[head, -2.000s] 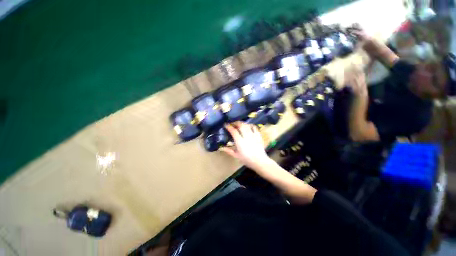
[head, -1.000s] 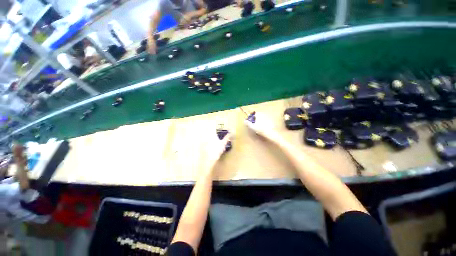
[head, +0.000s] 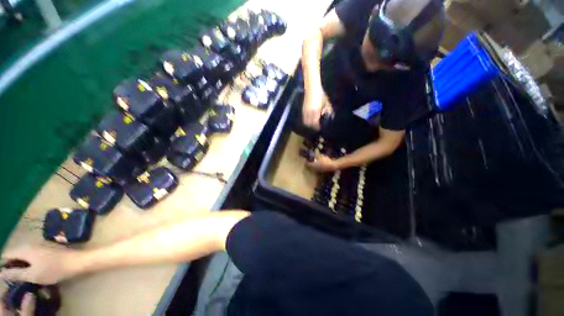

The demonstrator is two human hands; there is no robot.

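My right hand [head: 38,264] is at the lower left over the tan bench-top; a small dark shape shows at its fingers, too blurred to tell if it is gripped. My left hand [head: 26,305] is cut off by the left edge; a finger lies on a black power adapter (?) [head: 46,297] just below my right hand. Black adapters with yellow and white marks stand in a dense stack [head: 139,102] along the bench. Single units lie at its near end [head: 68,224] [head: 153,187].
The green conveyor belt [head: 80,65] runs behind the stack, with a pale rail. On the right, a person [head: 383,74] in black handles units over a black tray [head: 264,176] holding packed rows. A blue bin [head: 462,71] is behind. My sleeve crosses the lower middle.
The view has swung right, bringing the stack and the neighbouring person into view. My hands, fully visible over the bench before, are now at the lower left edge.
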